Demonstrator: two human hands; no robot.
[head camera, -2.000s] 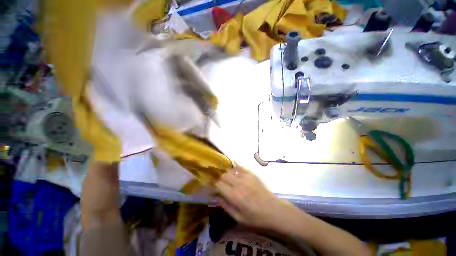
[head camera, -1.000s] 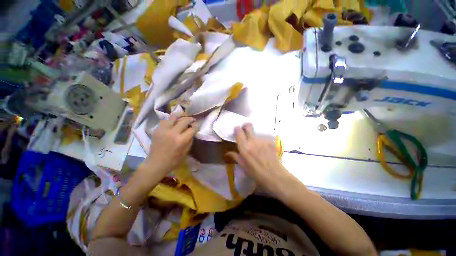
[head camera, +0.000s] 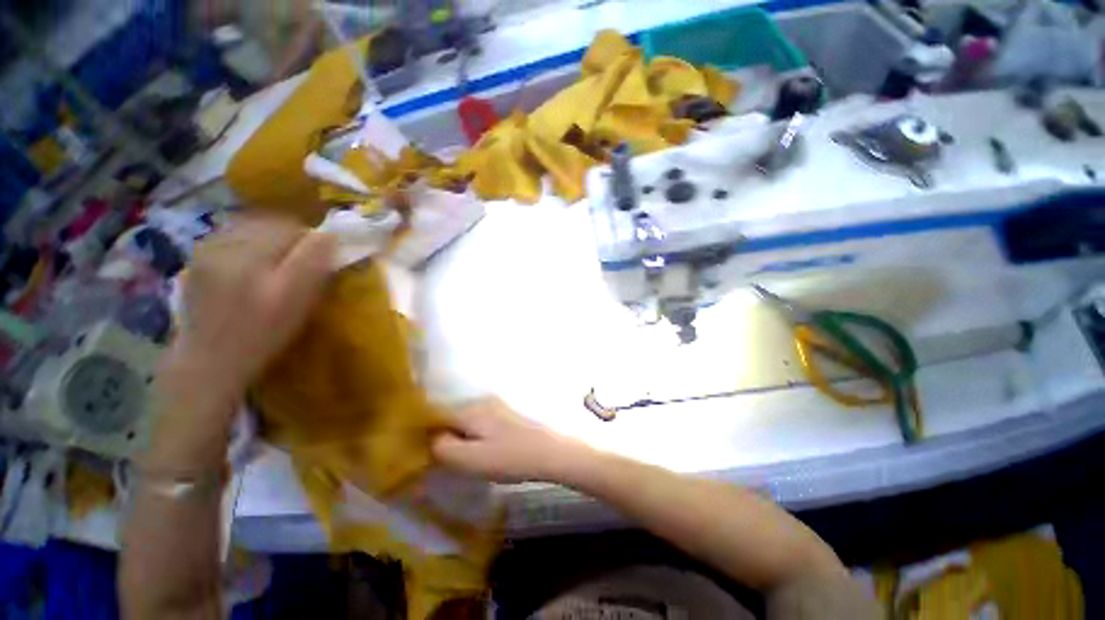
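Yellow and white fabric panels (head camera: 345, 375) hang bunched between my two hands at the left front of the machine table, blurred by motion. My left hand (head camera: 255, 291) is raised and grips the upper edge of the yellow cloth. My right hand (head camera: 491, 438) holds the cloth's right side near the table's front edge. The lower end of the cloth hangs over the front edge. The sewing machine (head camera: 848, 230) stands at the right, with its needle area (head camera: 679, 317) under the bright lamp. Snips with green and yellow loop handles (head camera: 866, 357) lie right of the needle.
Yellow cloth pieces (head camera: 582, 121) are heaped behind the machine's left end, beside a green basket (head camera: 727, 46). A second, beige machine (head camera: 97, 394) stands at the far left. A yellow and white bundle (head camera: 994, 587) is low at the right. Dark thread cones stand behind the machine.
The cloth has gone from lying flattened under both hands to being lifted and stretched between them. My left hand has moved up and left, my right hand left and slightly down. The view has shifted.
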